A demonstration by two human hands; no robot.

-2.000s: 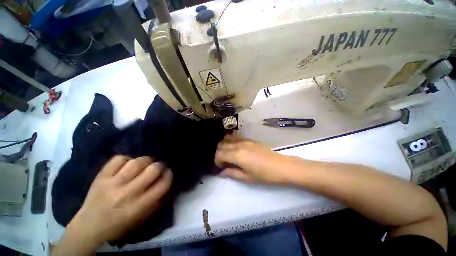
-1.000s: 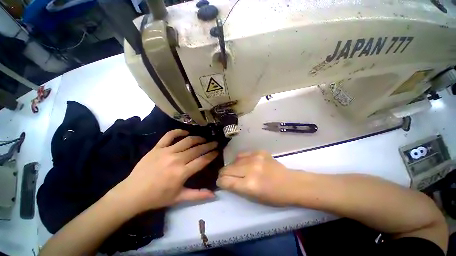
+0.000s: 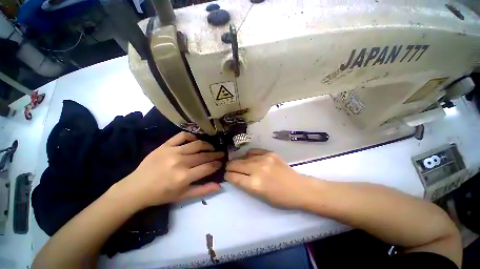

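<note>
The black garment (image 3: 89, 157) lies heaped on the white table left of the needle, with its right edge under the needle area of the cream sewing machine (image 3: 295, 58). My left hand (image 3: 184, 167) lies flat on the cloth just in front of the needle area, fingers slightly spread, pressing it. My right hand (image 3: 258, 173) pinches the cloth's right edge with its fingertips, close to my left fingertips. The presser foot (image 3: 223, 137) is small and dark; the needle tip cannot be made out.
Black thread snips (image 3: 302, 136) lie on the machine bed. Two white bobbins (image 3: 431, 161) sit in a recessed tray at right. A small red item (image 3: 33, 105) lies at the far left. A dark rounded rectangle (image 3: 22, 204) is at the left edge. The table's front edge has fine marks.
My left hand has moved from the heaped cloth up and right to the needle area. My right hand stays at the cloth's edge, now slightly nearer my left fingertips.
</note>
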